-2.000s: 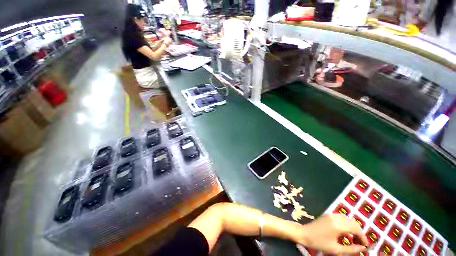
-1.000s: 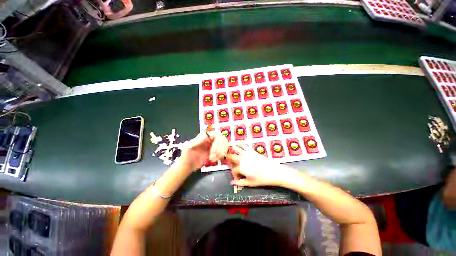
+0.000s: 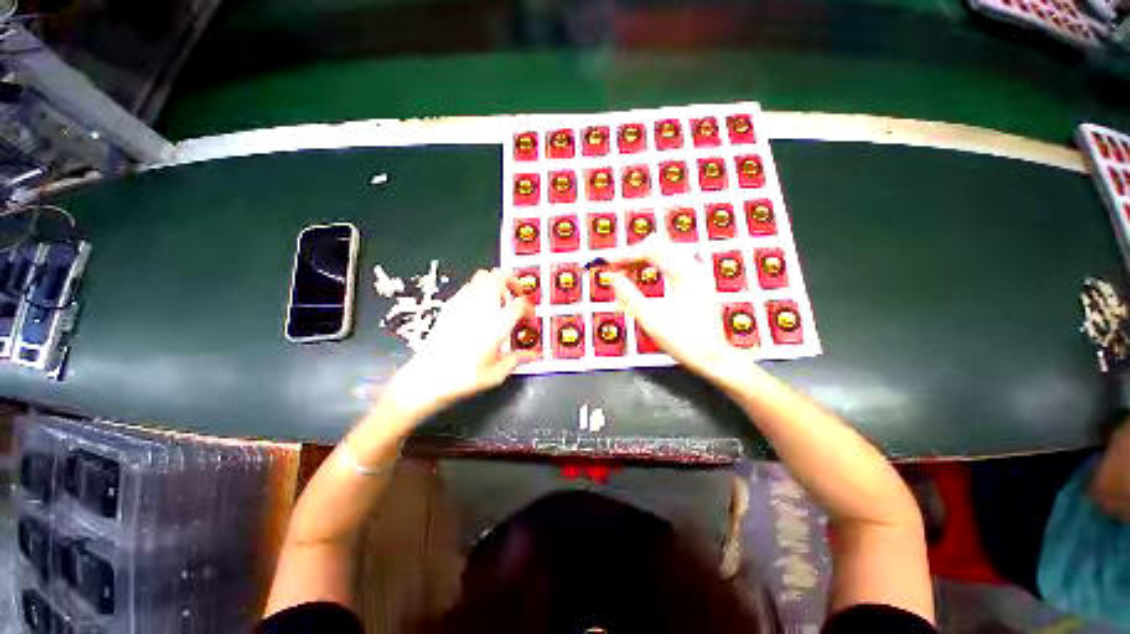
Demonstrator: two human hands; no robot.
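A white foam tray (image 3: 813, 334) holds rows of small red units (image 3: 608, 332) with black rings and gold-yellow centres. My left hand (image 3: 461, 341) is at the tray's lower left corner, thumb and fingers apart around a red unit (image 3: 527, 336); I cannot tell if it touches it. My right hand (image 3: 679, 307) is over the lower middle of the tray and covers some units. Its fingertips are close together beside a tiny dark spot; whether they grip it is unclear. A loose pile of cream scraps (image 3: 409, 303) lies left of the tray.
A smartphone (image 3: 322, 282) lies left of the scraps. Silver-and-dark devices (image 3: 43, 310) are at the far left, clear blister trays (image 3: 149, 520) with black parts at lower left. Two small scraps (image 3: 591, 417) lie at the bench edge. Another scrap pile (image 3: 1102, 322) and a person's arm are at far right.
The view has swung from along the bench to straight down over the tray. My hands, close together a second ago, are now apart; the right is over the tray's lower middle.
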